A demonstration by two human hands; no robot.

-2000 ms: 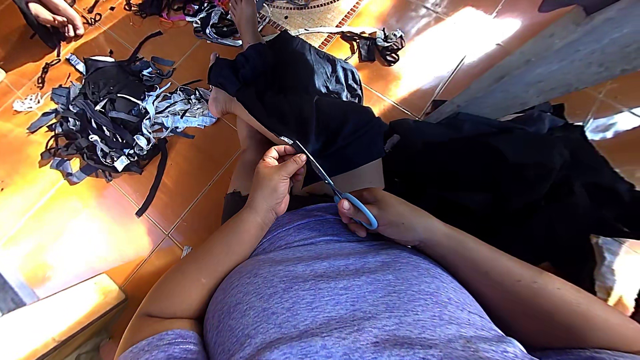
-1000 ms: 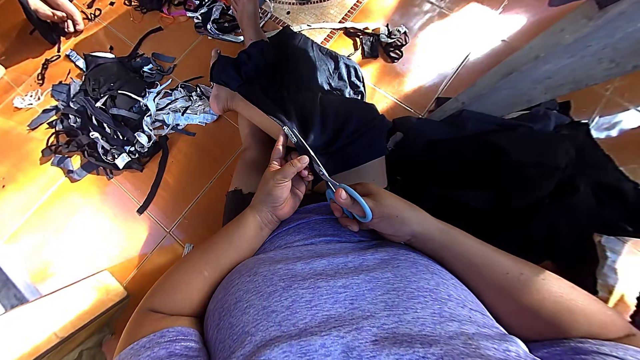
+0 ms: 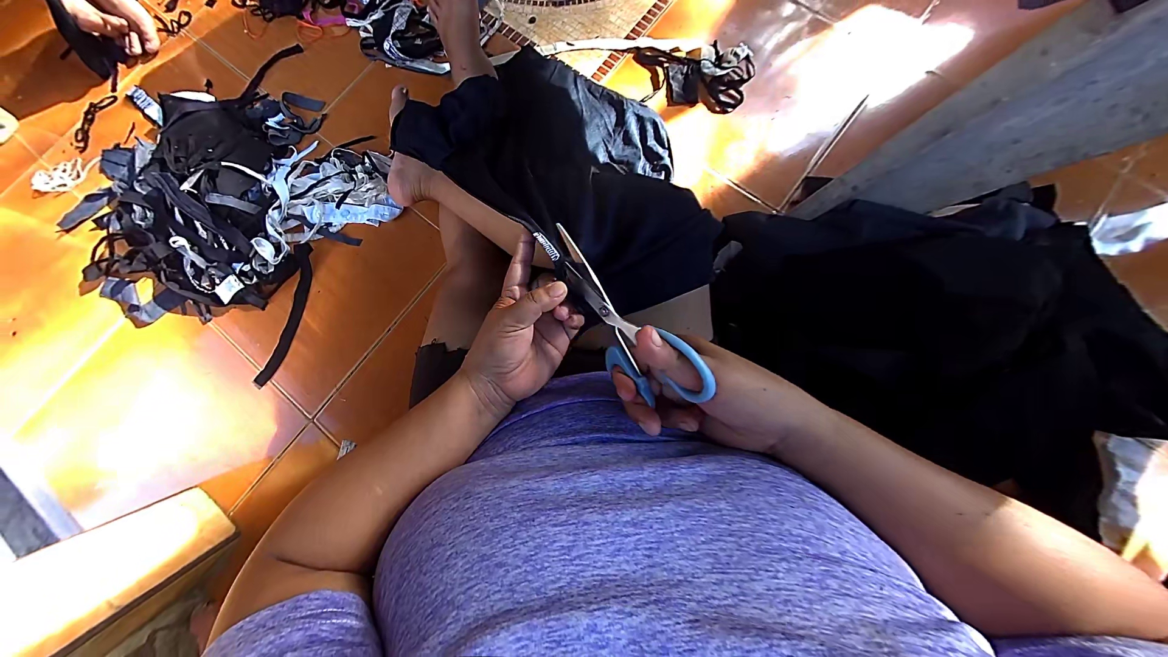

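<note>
My left hand [image 3: 529, 333] pinches the edge of a black cloth [image 3: 584, 173] that lies across my lap and legs. White lettering shows on the pinched edge, just beyond the fingertips. My right hand [image 3: 684, 388] holds scissors with blue handles [image 3: 701, 370] by their loops. The blades point away from me, slightly parted, beside the cloth edge at my left fingers. Whether cloth lies between the blades cannot be told.
A heap of dark and pale fabric strips [image 3: 210, 201] lies on the orange tiles to the left. More dark cloth [image 3: 931, 319] is piled at the right, below a grey beam [image 3: 985, 109]. Another person's hands [image 3: 114, 23] show at top left. A wooden edge [image 3: 119, 566] is at lower left.
The scissors' handles have spread apart and their blades have parted a little. My left hand's index finger now extends along the cloth edge.
</note>
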